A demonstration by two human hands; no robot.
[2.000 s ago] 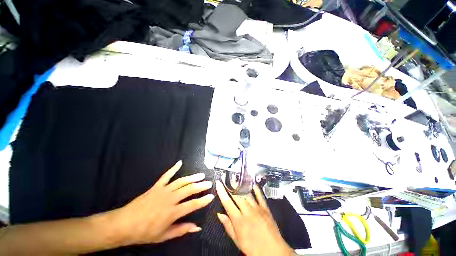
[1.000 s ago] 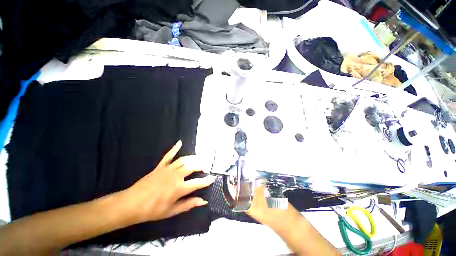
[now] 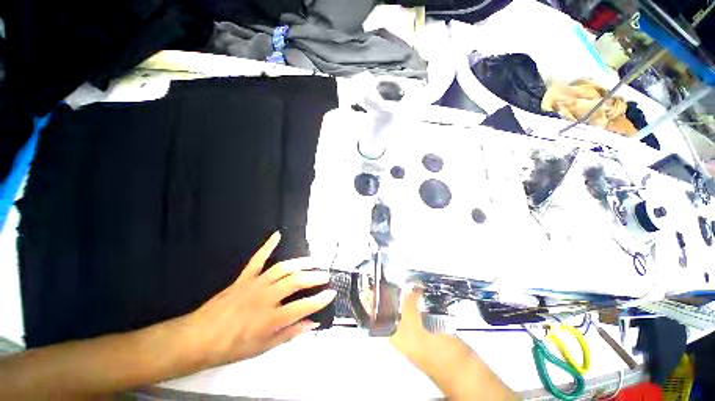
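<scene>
A large black fabric panel (image 3: 165,188) lies flat left of the white sewing machine head (image 3: 455,219). My left hand (image 3: 251,309) rests palm down on the panel's near right part, fingers spread, fingertips close to the needle area. A narrow ribbed black piece (image 3: 342,296) shows between my left fingertips and the shiny curved guard (image 3: 380,301). My right hand (image 3: 409,317) is partly hidden behind the guard and the tension knob (image 3: 436,321); its fingers and any grip cannot be seen.
Scissors with green and yellow handles (image 3: 566,348) lie right of my right forearm, beside a brown-handled tool (image 3: 616,345). A grey fabric heap (image 3: 337,47) lies at the back. Tan scraps (image 3: 588,106) and black scraps (image 3: 509,78) sit in the white recess behind the machine.
The black panel has moved away from me, its near edge now uncovering the table front. My right hand has gone from flat on the fabric to behind the guard. My left hand has stayed beside the needle area.
</scene>
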